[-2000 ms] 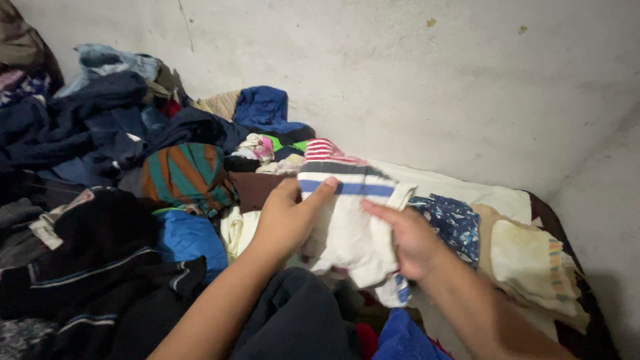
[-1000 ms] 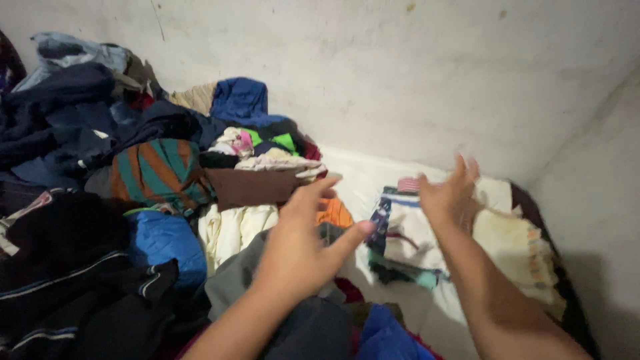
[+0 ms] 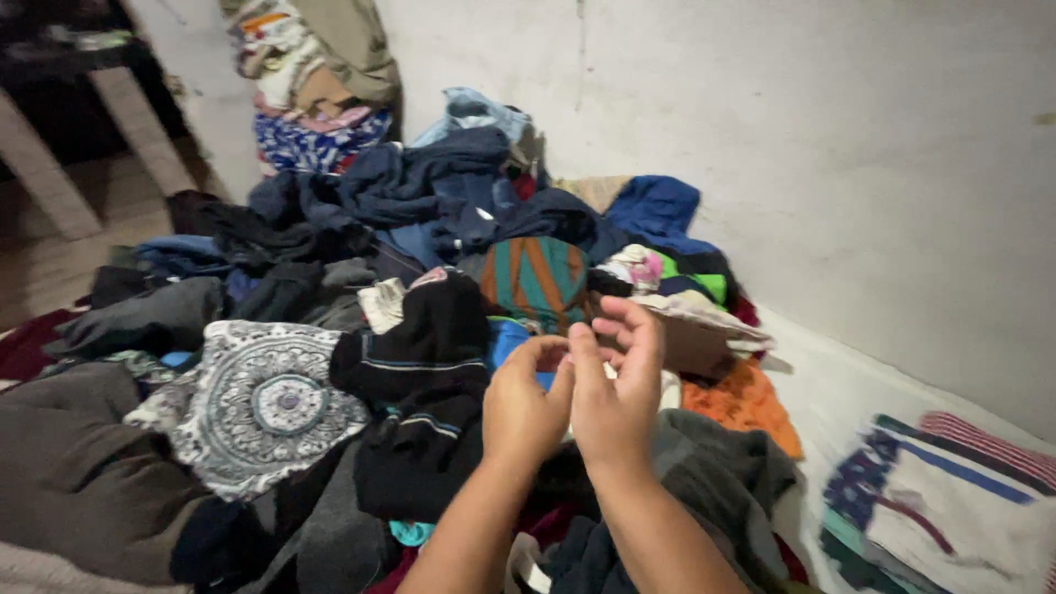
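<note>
My left hand and my right hand are close together over the middle of a heap of clothes, fingers loosely curled, with no garment between them. Beneath and around them lie a blue cloth, a black garment with pale stripes and a dark grey garment. Just beyond is a green and brown striped cloth. An orange cloth lies to the right. At the lower right, a white cloth with a blue stripe lies flat on a stack of folded cloths.
A white cloth with a round black pattern and a brown garment lie at left. Navy clothes are heaped behind. More fabric stands piled against the pale wall. Light-coloured legs of some furniture stand upper left.
The white blue-striped cloth, held in both hands two seconds ago, was let go and now lies on the stack at right. My hands have come together over the heap; the view has swung left.
</note>
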